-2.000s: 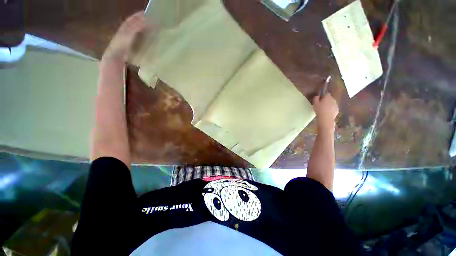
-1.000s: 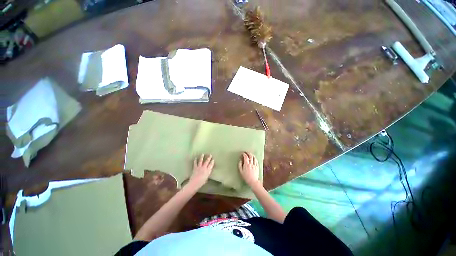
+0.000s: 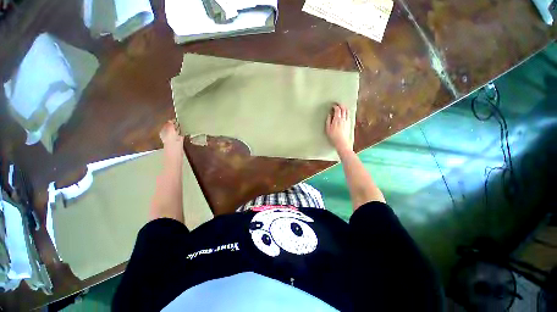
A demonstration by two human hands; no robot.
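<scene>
A khaki cut panel [image 3: 281, 103] lies on the brown table in front of me, with a crease near its upper left and a curved notch in its near edge. My left hand [image 3: 171, 131] pinches the panel's left edge near its lower corner; the fingertips are small and partly hidden. My right hand [image 3: 339, 127] rests flat on the panel near its right edge, palm down, holding nothing. A thin pointed tool [image 3: 355, 56] lies on the table just beyond the panel's upper right corner.
A larger khaki panel [image 3: 116, 207] with white edging lies at the near left, partly under my left forearm. Folded white-and-khaki bundles [image 3: 223, 21] lie at the back. A loose pile [image 3: 46, 88] is far left. A cream card [image 3: 354, 15] is at the back right.
My left hand has moved from on top of the panel to its left edge. My right hand stays flat near the right edge. The view has shifted, and the duster is out of view.
</scene>
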